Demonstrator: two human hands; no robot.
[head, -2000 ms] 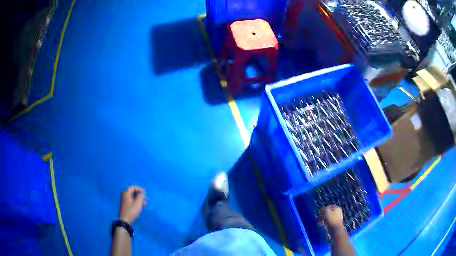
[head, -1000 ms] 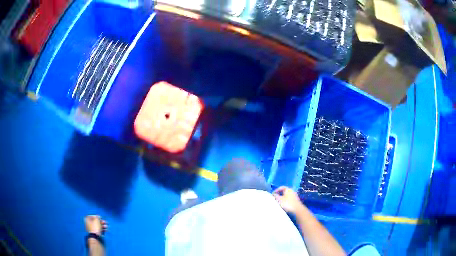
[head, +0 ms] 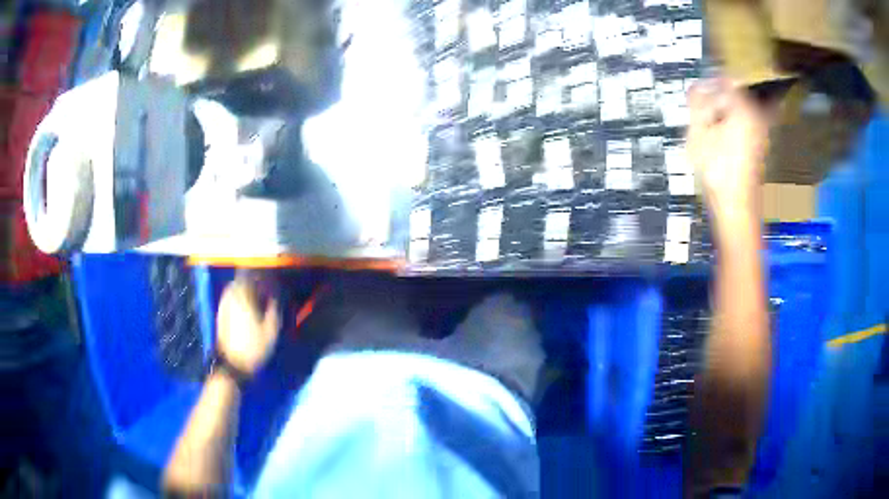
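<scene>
The tray of parts (head: 556,156) lies on the bench at upper centre and right, with silver parts in rows; the view is blurred. My right hand (head: 726,122) is at the tray's right edge, arm stretched forward; its fingers are too blurred to tell if it holds anything. My left hand (head: 247,326) is below the bench's front edge (head: 292,262), fingers apart, with nothing seen in it. The white work plate (head: 361,185) is left of the tray, strongly overexposed.
A white carton (head: 136,161) with a pale tape roll (head: 58,180) stands at the bench's left. A dark machine part (head: 255,49) overhangs the plate. Blue bins with parts stand below the bench, left (head: 127,331) and right (head: 624,370). Brown cartons (head: 809,127) are at the upper right.
The view has swung from the floor, red stool and bins to the bench, now close in front. My right hand has moved up to the tray's side; my left is near the bench edge.
</scene>
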